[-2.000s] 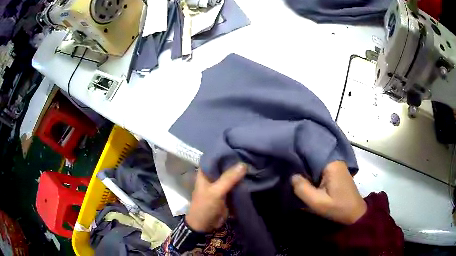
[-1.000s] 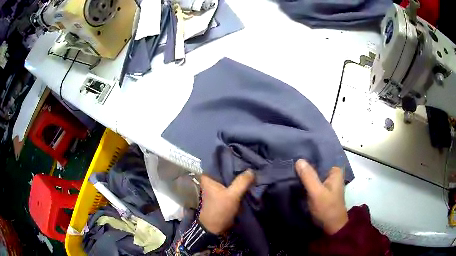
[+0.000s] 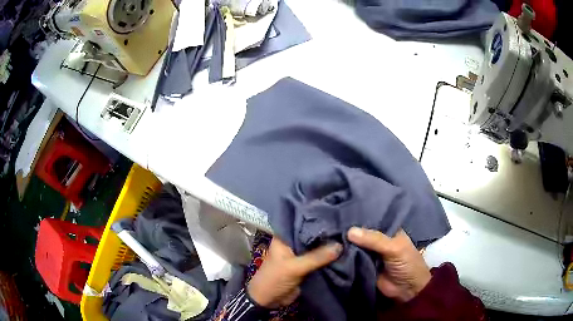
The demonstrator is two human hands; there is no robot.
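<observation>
The grey-blue garment panel point(image 3: 314, 125) lies on the white table, its far part flat and its near part bunched at the table's front edge. My left hand point(image 3: 286, 269) grips the bunched cloth, thumb on top pointing right. My right hand point(image 3: 396, 260) grips the same bunch just to the right, thumb and fingers pinching folded cloth. The thumbs are close together. A small gathered fold or opening point(image 3: 314, 229) shows by my left thumb; its detail is too blurred to tell. Some fingers of both hands are hidden by cloth.
The white sewing machine point(image 3: 512, 81) stands at right beside its bed point(image 3: 477, 169). Fabric strips point(image 3: 217, 47) lie at upper left by a yellow-beige machine point(image 3: 135, 37). A crumpled grey cloth point(image 3: 427, 15) lies at the back. A yellow crate point(image 3: 116, 226) and red stools point(image 3: 66, 257) are at lower left.
Both thumbs have come close together on the bunched cloth. My right hand has moved left and down. The bunch has been refolded, and the dark strip between the hands is no longer stretched flat.
</observation>
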